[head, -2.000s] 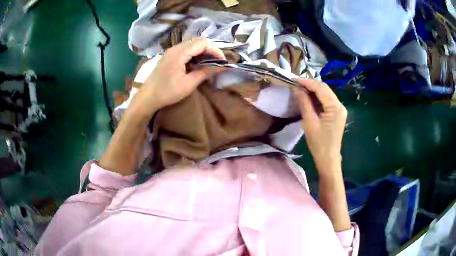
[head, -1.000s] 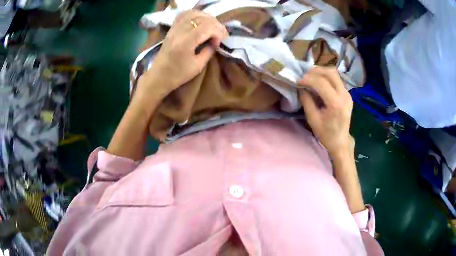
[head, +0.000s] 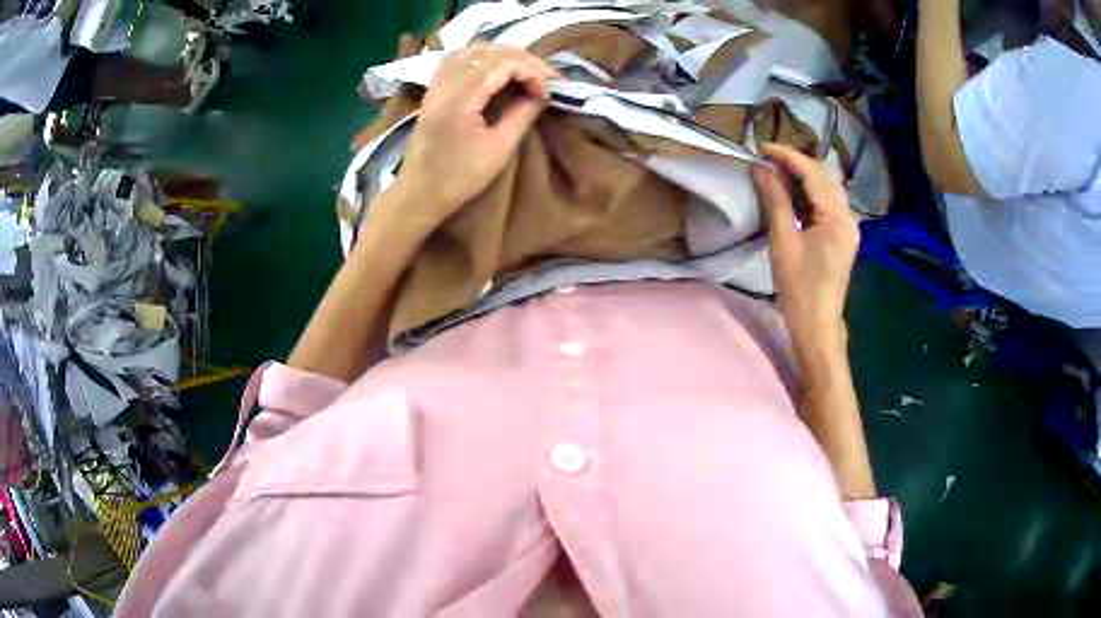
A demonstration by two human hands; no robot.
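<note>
A bundle of brown fabric panels (head: 580, 199) layered with white-grey pieces (head: 712, 193) lies against the front of my pink shirt. My left hand (head: 477, 127) pinches the upper edge of the layers at the left of the bundle. My right hand (head: 809, 229) pinches the same edge at the right, between thumb and fingers. The edge runs slanting between the two hands, with the brown cloth hanging below it. More brown and white folded layers lie beyond the hands. What carries the bundle underneath is hidden.
A grey-white cloth heap (head: 103, 302) stands on a yellow-edged rack (head: 205, 290) at left. A person in a white top (head: 1026, 145) is at the upper right, one arm visible. Blue material (head: 924, 260) lies beside them. The green floor (head: 954, 423) has scraps on it.
The view has shifted: the grey-white heap now shows at left and the person's arm at upper right. Both hands keep hold of the edge, which looks straighter than one second ago.
</note>
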